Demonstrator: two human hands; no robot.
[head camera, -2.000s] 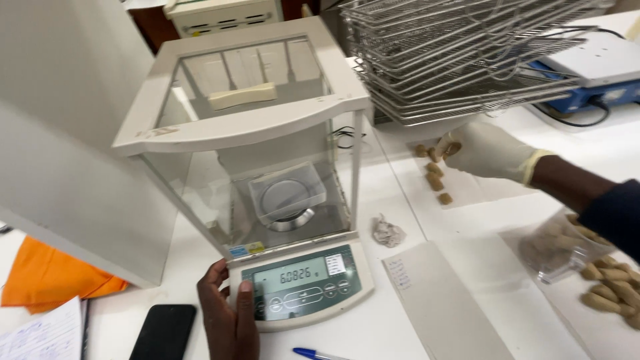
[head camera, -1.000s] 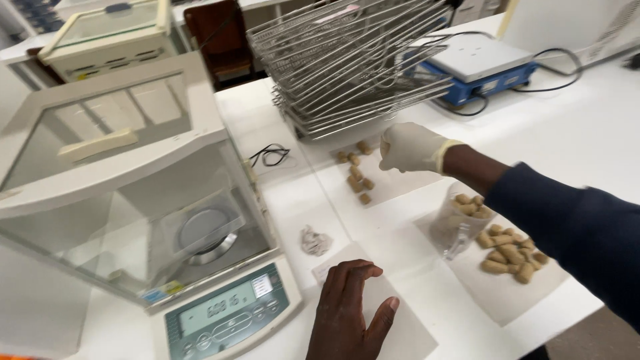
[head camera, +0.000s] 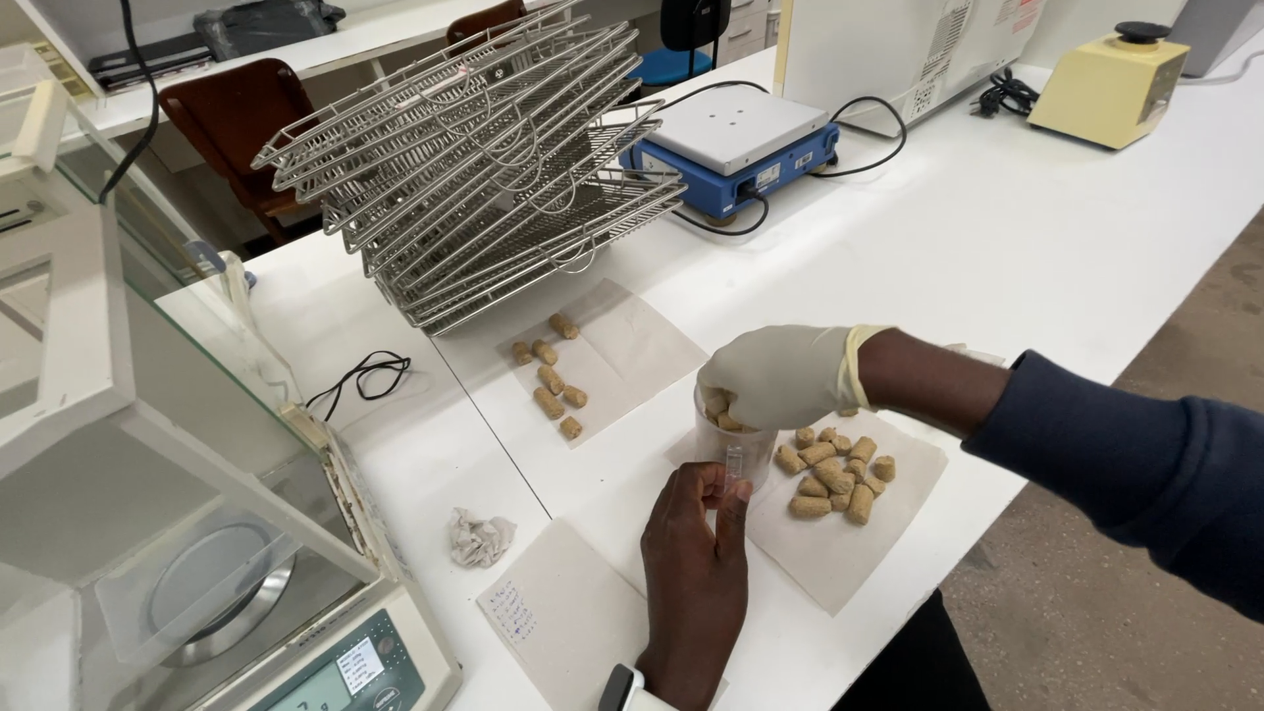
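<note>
My right hand (head camera: 780, 380), in a pale latex glove, reaches into the mouth of a clear plastic cup (head camera: 736, 449) with tan pellets (head camera: 726, 420) inside; its fingertips are hidden. My bare left hand (head camera: 696, 563) pinches the near side of that cup between thumb and fingers. A pile of tan cylindrical pellets (head camera: 834, 474) lies on a paper sheet (head camera: 834, 573) to the right of the cup. Several more pellets (head camera: 550, 379) lie apart on another sheet (head camera: 637, 346) beyond it. A paper with handwriting (head camera: 563, 602) lies beside my left wrist.
An analytical balance (head camera: 395, 632) with glass walls stands at the left, a crumpled paper (head camera: 481, 538) near it. Stacked wire racks (head camera: 494, 168) lean at the back beside a blue hotplate or stirrer (head camera: 731, 148) with a cable. A yellow lab device (head camera: 1111, 89) is farther right.
My gloved hand has moved from the pellets on the far sheet to the cup. My left hand, earlier at the balance and then over the table, now holds the cup. The view has swung right.
</note>
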